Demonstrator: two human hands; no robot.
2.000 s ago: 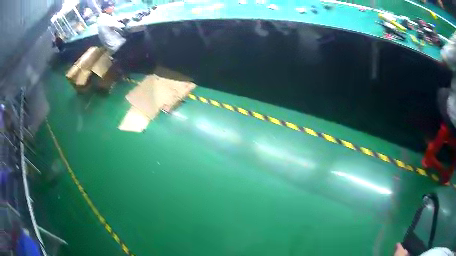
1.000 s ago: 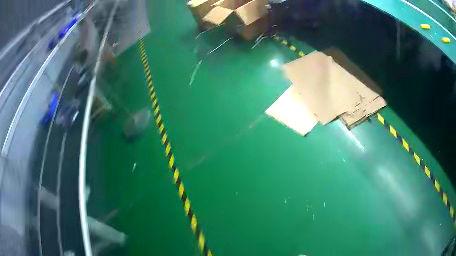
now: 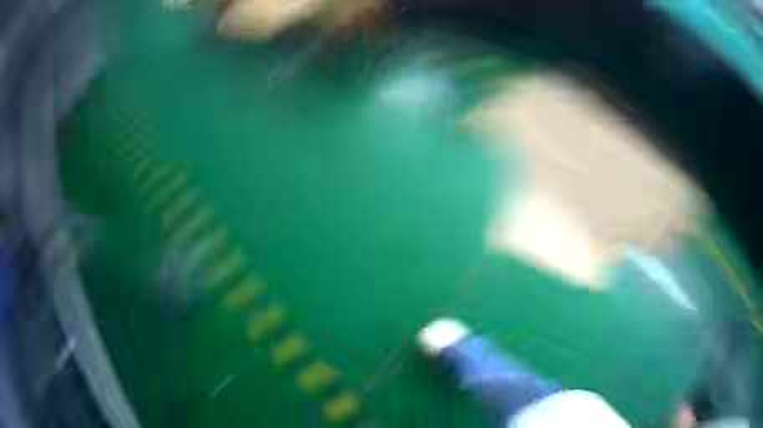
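The view is strongly blurred. Flattened cardboard (image 3: 594, 167) lies on the green floor at the right, with a paler piece at its lower left. At the bottom right edge, a small skin-coloured part of what appears to be my right hand (image 3: 686, 415) shows beside a dark blurred shape. Most of the hand is cut off, and its grip cannot be made out. My left hand is not in view. A white-tipped blue shape, apparently my shoe and trouser leg (image 3: 494, 368), reaches in from the bottom, with white clothing behind it.
A brown carton (image 3: 272, 17) is cut off at the top. Yellow-and-black floor tape (image 3: 243, 292) runs down the left-centre. A pale rail (image 3: 75, 301) curves along the left edge. A dark area below a green work surface (image 3: 719, 38) borders the upper right.
The camera has turned and blurred. The cardboard appears larger and lower. The leg has come into view at the bottom. The black looped handle seen two seconds ago no longer shows clearly.
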